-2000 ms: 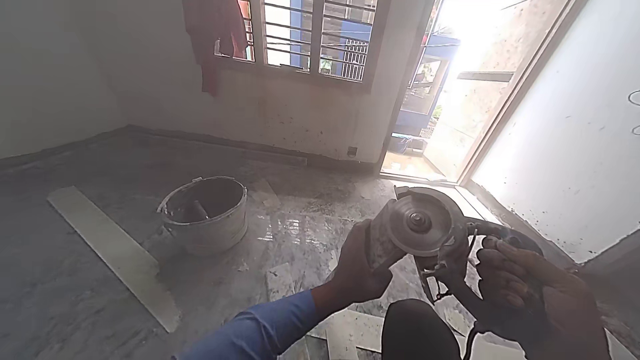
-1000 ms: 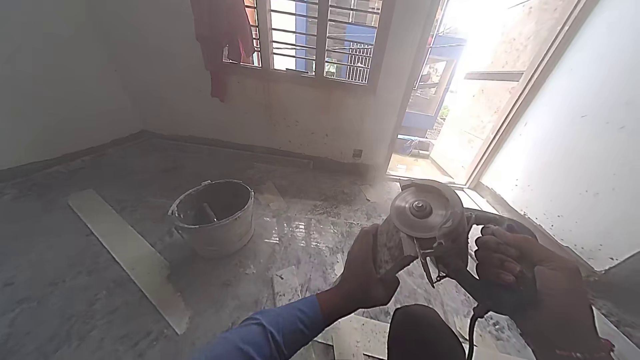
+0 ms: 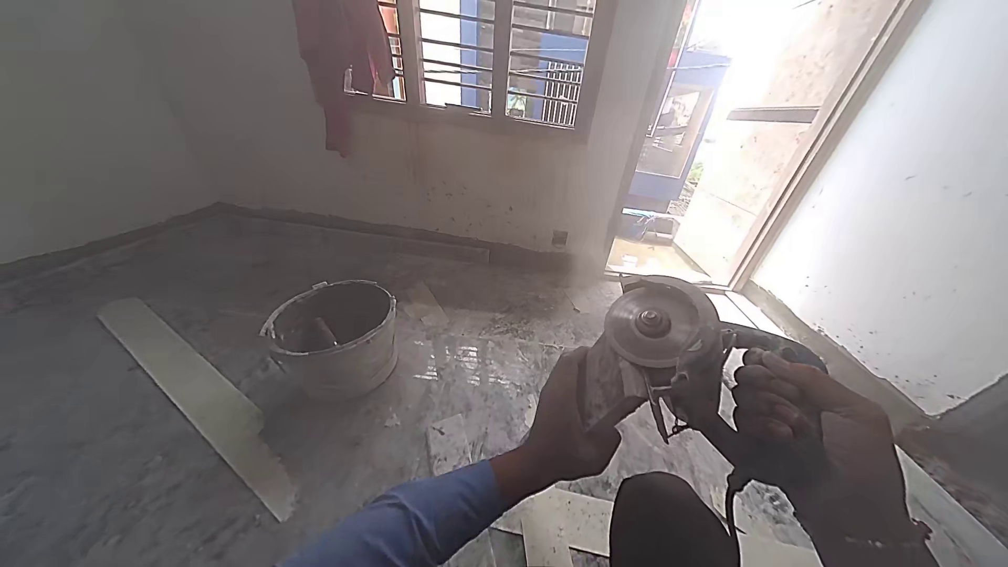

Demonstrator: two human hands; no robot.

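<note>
A handheld power cutter (image 3: 697, 378) with a round blade (image 3: 647, 324) is raised over the floor, its blade side facing me. My right hand (image 3: 795, 402) is closed around its rear handle, and a dark cord hangs below that hand. My left hand (image 3: 579, 425) grips a small flat piece of tile or stone (image 3: 605, 382) close to the blade's lower left edge. Whether the blade touches the piece, I cannot tell. Pale dust rises beyond the blade, near the doorway.
A dusty bucket (image 3: 374, 366) with something upright inside stands on the floor to the left. Beside it lies a long strip of tile (image 3: 197, 402) with a jagged end. Cut tile pieces (image 3: 551, 520) lie around my knee (image 3: 669, 524). A doorway (image 3: 669, 260) opens beyond the cutter.
Both hands keep hold of the cutter and the piece. The dust near the doorway looks thicker than two seconds ago. The view has shifted slightly.
</note>
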